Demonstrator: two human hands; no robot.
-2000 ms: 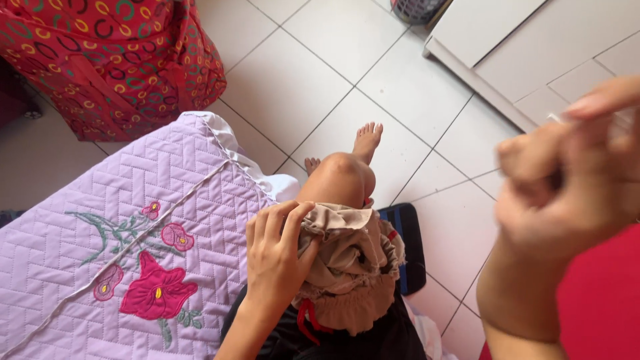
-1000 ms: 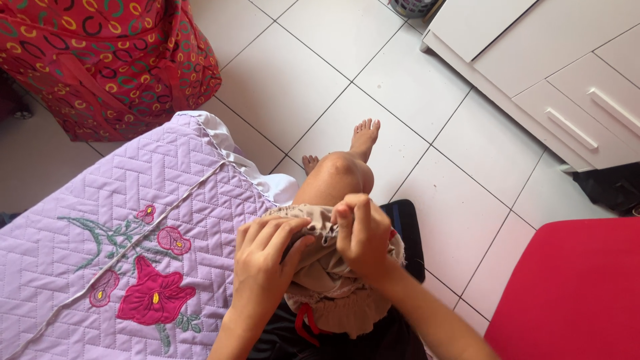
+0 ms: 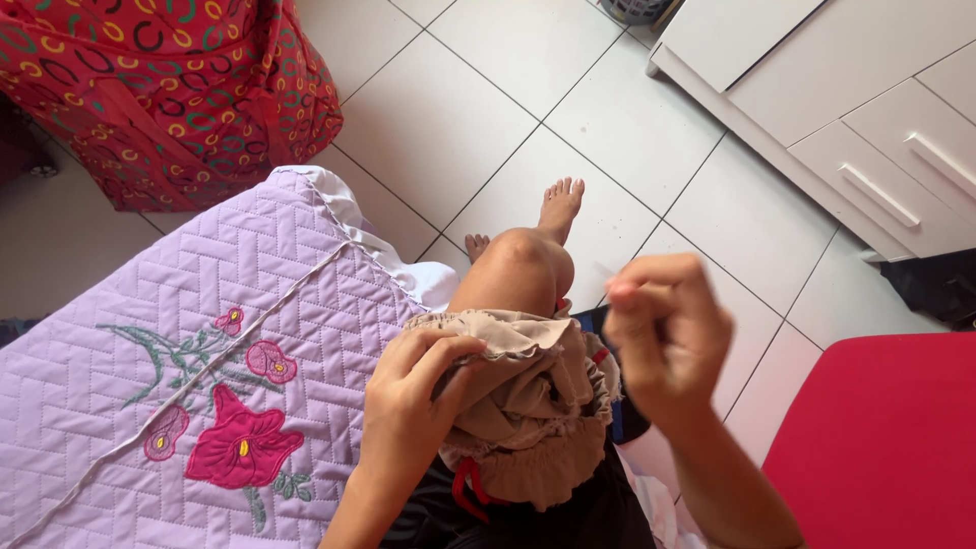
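Note:
A beige gathered fabric piece [image 3: 534, 381] with frayed edges and a red ribbon [image 3: 471, 488] lies bunched on my lap. My left hand [image 3: 419, 381] grips its upper left edge between thumb and fingers. Raised to the right of the fabric, my right hand [image 3: 663, 328] is blurred, thumb and index finger pinched together. A faint pale sliver shows at those fingertips, too blurred to identify; a needle or thread cannot be made out. A white cord [image 3: 252, 328] runs across the quilted lilac bedspread [image 3: 99, 389] at my left.
The bedspread bears embroidered flowers. Beyond it stands a large red patterned bag [image 3: 191, 99]. A white drawer cabinet [image 3: 823, 99] is at the upper right, a red seat [image 3: 877, 450] at the lower right. My bare foot [image 3: 562, 206] is on the tiled floor [image 3: 457, 114].
One second ago my right hand was at the fabric's upper edge; now it is lifted away to the right. My left hand has stayed on the fabric.

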